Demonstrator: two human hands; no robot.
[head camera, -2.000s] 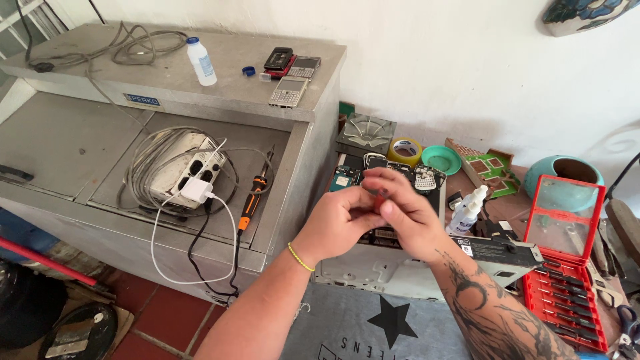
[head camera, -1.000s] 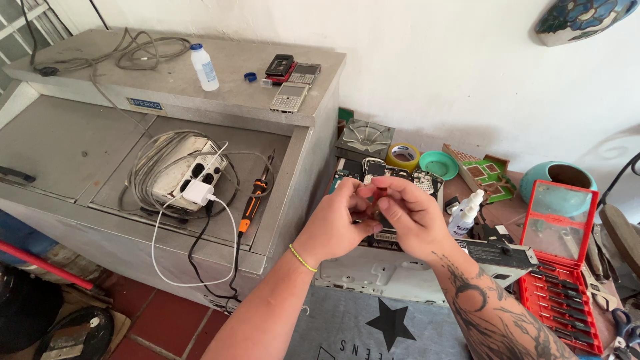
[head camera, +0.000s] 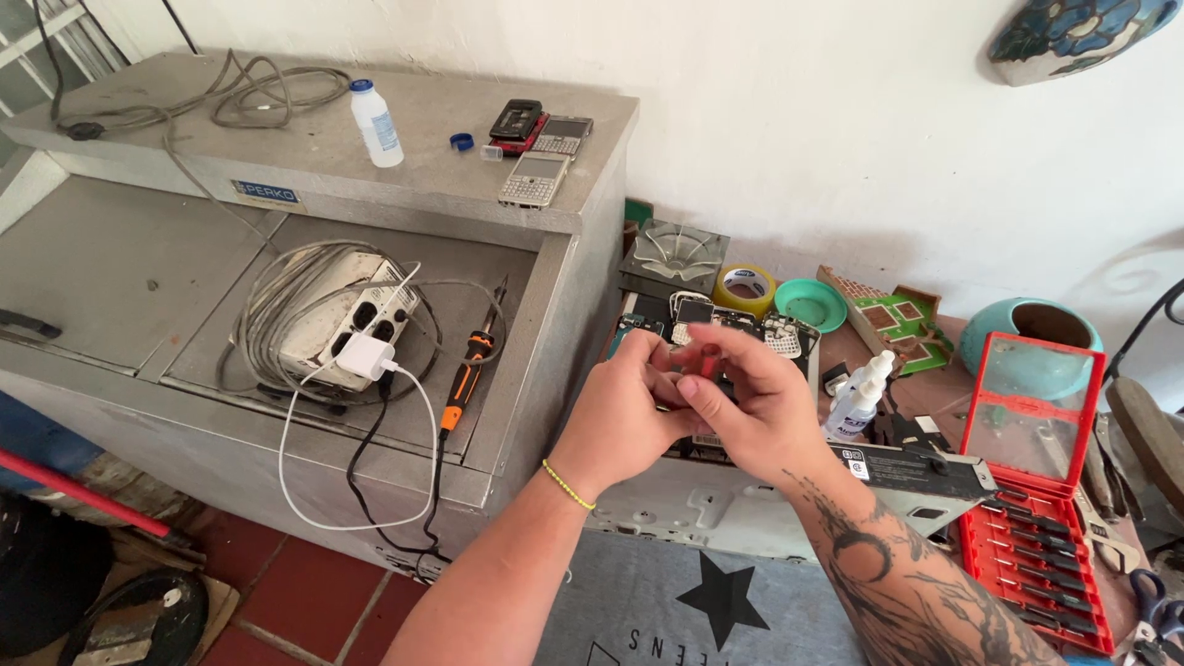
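My right hand (head camera: 754, 398) has its thumb and fingers around a small red object (head camera: 708, 362), partly hidden, whose kind I cannot tell. Close against it, my left hand (head camera: 634, 407) has curled fingers by the lower end of that object; whether it also grips is hidden. Both hands are over a metal case (head camera: 647, 486) with phone parts and keypads (head camera: 784, 335) on it. Right of the hands stand small clear spray bottles (head camera: 856, 402). A red case of precision screwdrivers (head camera: 1045, 555) lies open at the lower right.
On the steel unit at left are a voltage regulator (head camera: 324, 324) with coiled cable, an orange-black soldering iron (head camera: 468, 379), a white bottle (head camera: 376, 125) and keypad phones (head camera: 536, 178). Behind the hands are yellow tape (head camera: 745, 289), a green dish (head camera: 811, 305) and a turquoise pot (head camera: 1031, 347).
The fingers of my right hand have shifted and spread a little, so more of the red object shows between them. Both hands stay together over the metal case.
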